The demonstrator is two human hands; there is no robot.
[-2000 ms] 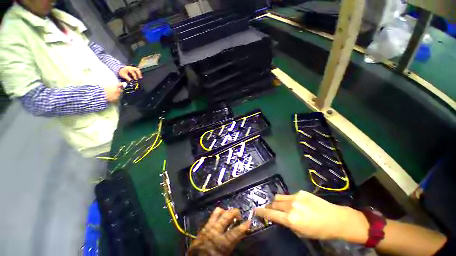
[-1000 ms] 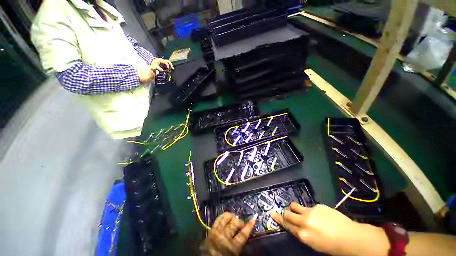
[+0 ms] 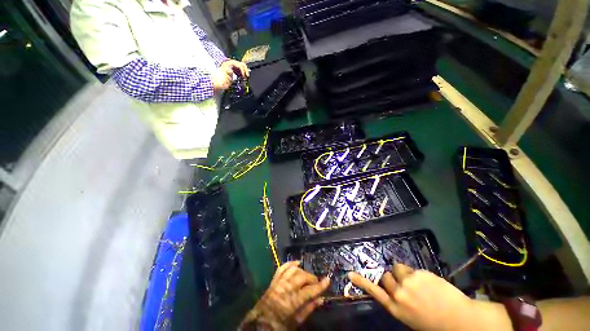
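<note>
A black power strip housing (image 3: 414,249) lies in front of me, with shiny parts in its cavities. My left hand (image 3: 288,298) is at its near left side, fingertips at the edge; what they grip is hidden. My right hand (image 3: 420,297) has its index fingertip in the middle of the housing and its other fingers curled. A slim stick (image 3: 464,265) juts out behind the right hand and seems held in it. A yellow wire harness with metal pieces (image 3: 269,226) runs down to the left hand.
Beyond lie a housing with looped yellow wire (image 3: 404,197) and others. One wired housing (image 3: 495,207) lies right, a bare one (image 3: 217,249) left, near a blue bin (image 3: 165,271). Stacked housings (image 3: 382,71) stand at the back. A wooden rail (image 3: 543,181) edges the right. A person (image 3: 162,84) works back left.
The view has shifted, so the bench things appear further right. My right index fingertip stays in the housing, my left fingers at its near left. The stick shows behind the right hand since a second ago.
</note>
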